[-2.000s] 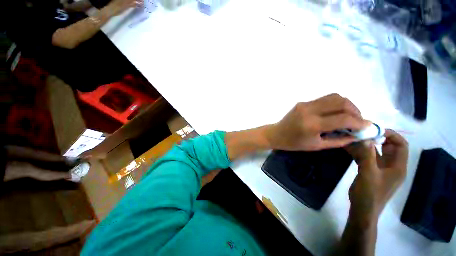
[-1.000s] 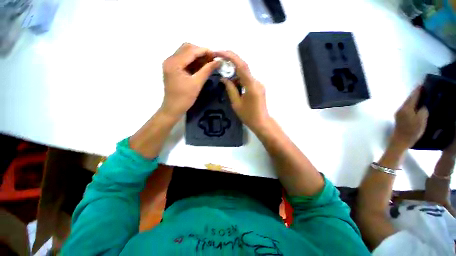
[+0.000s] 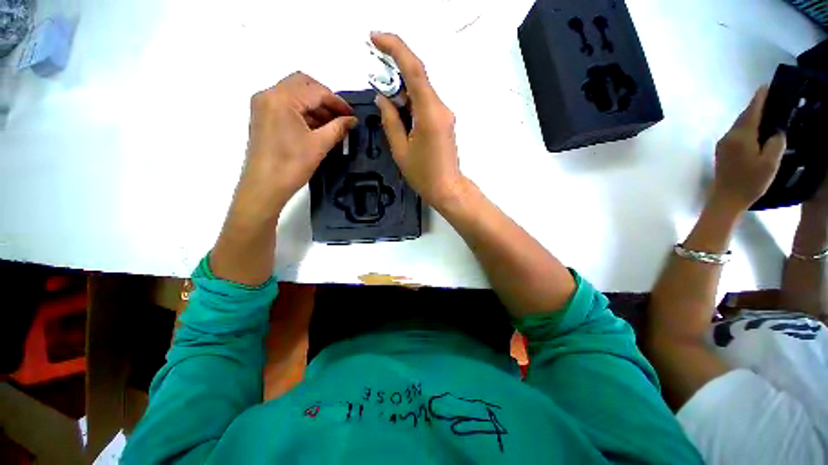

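Note:
A black foam insert point(image 3: 365, 227) lies on the white tabletop in front of me, with stem-shaped cut-outs at its top and a larger cut-out below. My left hand point(image 3: 295, 136) has its thumb and fingertips pinched at the upper left cut-out. A small white earbud stem point(image 3: 345, 145) shows just below those fingertips; its top is hidden. My right hand point(image 3: 422, 136) holds a white charging case point(image 3: 385, 82) between thumb and fingers above the insert's top right edge. The larger cut-out shows no white piece.
A second, taller black foam block point(image 3: 590, 86) with cut-outs stands to the right. At the far right a co-worker's hand point(image 3: 749, 154) holds another black insert point(image 3: 794, 136). A pale box-like item point(image 3: 49, 44) lies at the upper left. The table's near edge point(image 3: 182, 268) runs in front of me.
The view has swung from the left side to straight ahead. Since a second ago, my hands have moved apart: the left is down at the insert's upper left cut-out, the right keeps the case.

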